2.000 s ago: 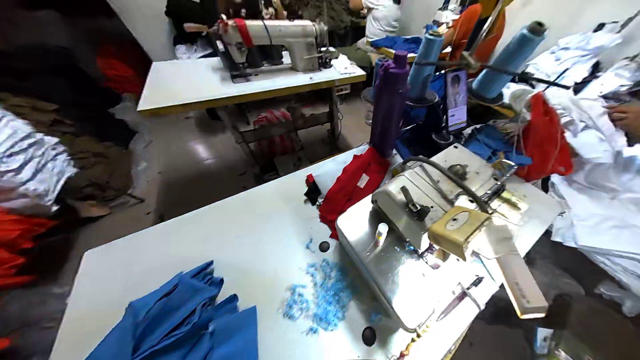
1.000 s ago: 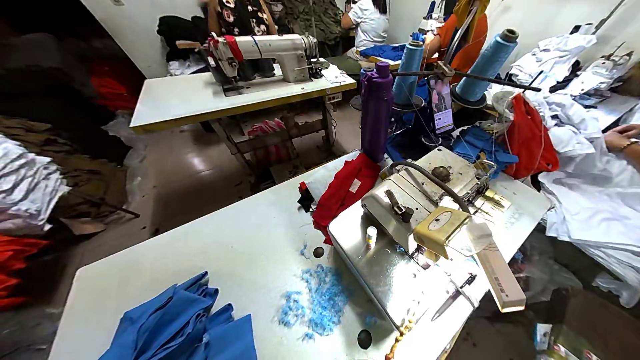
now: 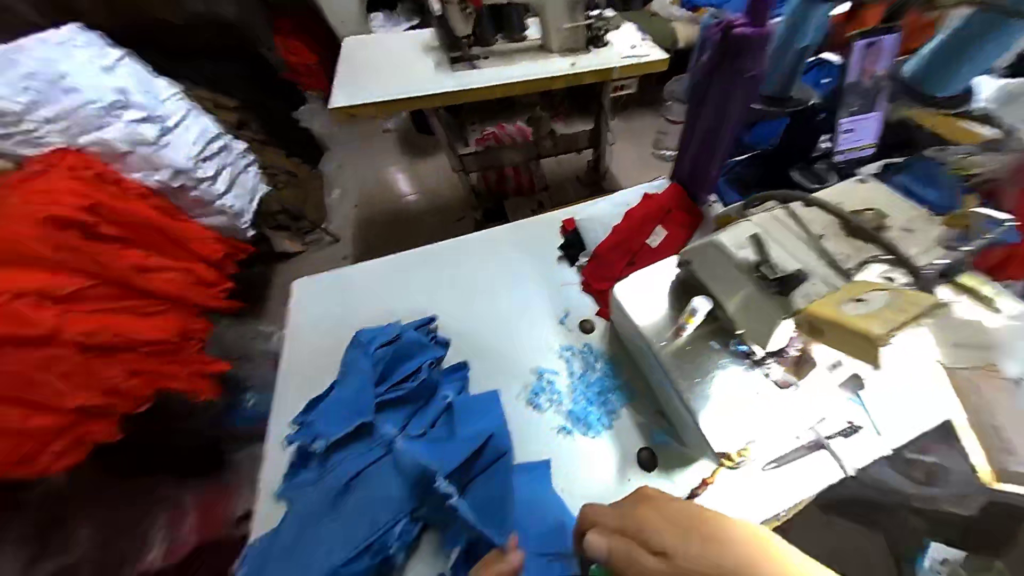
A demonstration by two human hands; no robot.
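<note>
A crumpled pile of blue fabric pieces point(image 3: 384, 456) lies on the near left of the white sewing table point(image 3: 360, 288). At the bottom edge, my right hand point(image 3: 672, 532) is curled beside the right edge of a flat blue piece; whether its fingers grip it is hidden. Only the fingertips of my left hand point(image 3: 502, 558) show, at the lower edge of the blue fabric, and their hold is cut off by the frame. Blue thread scraps point(image 3: 580, 392) lie between the pile and the overlock sewing machine point(image 3: 744, 272).
Pointed thread snips point(image 3: 812, 448) lie on the machine's right front. Red fabric point(image 3: 644, 240) and a purple bottle point(image 3: 720, 104) stand behind. Orange-red fabric point(image 3: 104, 312) and white fabric point(image 3: 128, 120) are heaped at left. Another sewing table point(image 3: 496, 76) stands beyond.
Both my hands have come into view at the bottom edge, by the blue fabric. The view has turned left and down, bringing more of the orange-red heap into sight.
</note>
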